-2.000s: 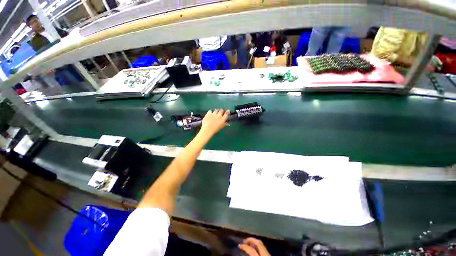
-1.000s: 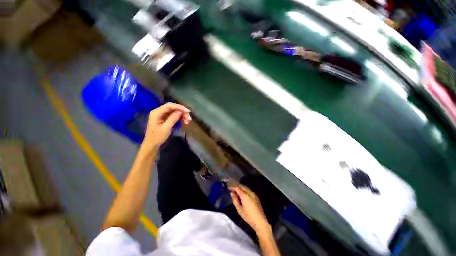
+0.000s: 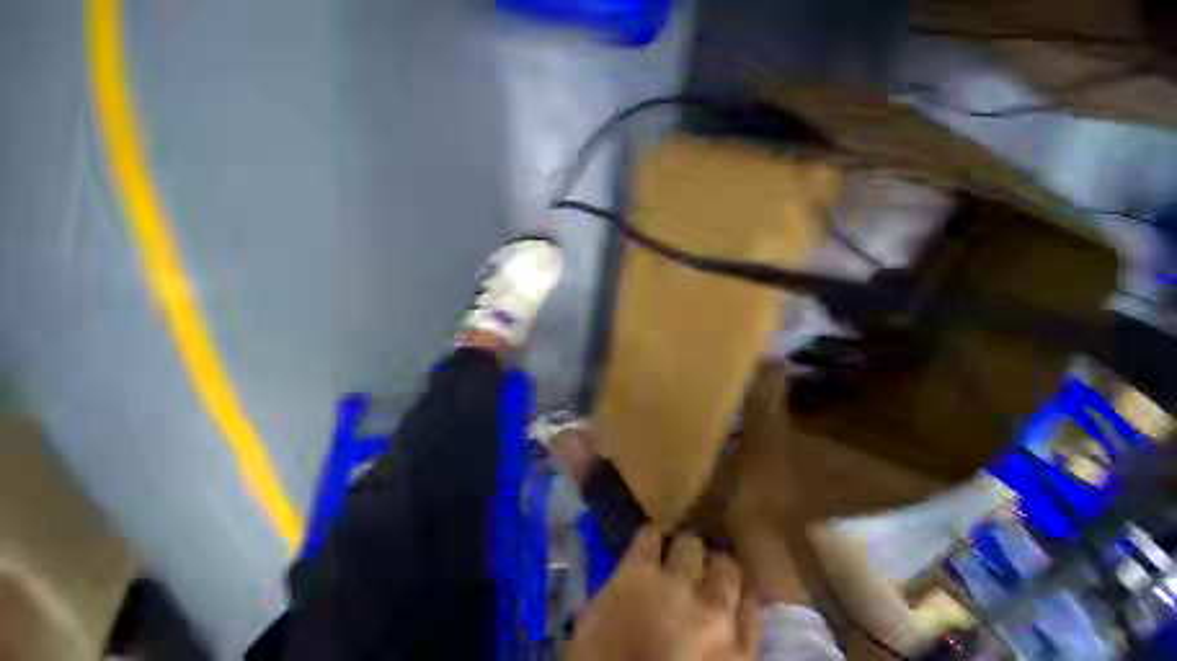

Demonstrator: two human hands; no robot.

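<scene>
The view is strongly blurred. A bare hand, which looks like my left hand [image 3: 665, 604], is at the bottom centre, cut off by the lower edge. Its fingers are bent at the near end of a tan cardboard panel [image 3: 704, 284]; whether they grip it is unclear. To its right a brownish, arm-like shape runs up from a white patch at the bottom edge. I cannot tell whether it is my right arm, and no right hand can be made out. An open brown box [image 3: 955, 387] with dark contents lies on the right.
A black cable [image 3: 697, 262] loops across the panel. My leg in dark trousers [image 3: 420, 517] and a white shoe [image 3: 519, 284] are left of centre, with blue stool-like parts [image 3: 514, 517] beside them. A yellow line [image 3: 168, 271] crosses the grey floor. Blue and white items lie lower right.
The view has swung down from the bench to the floor and boxes below. The brush and white sheet have left the picture. One hand is now at the cardboard.
</scene>
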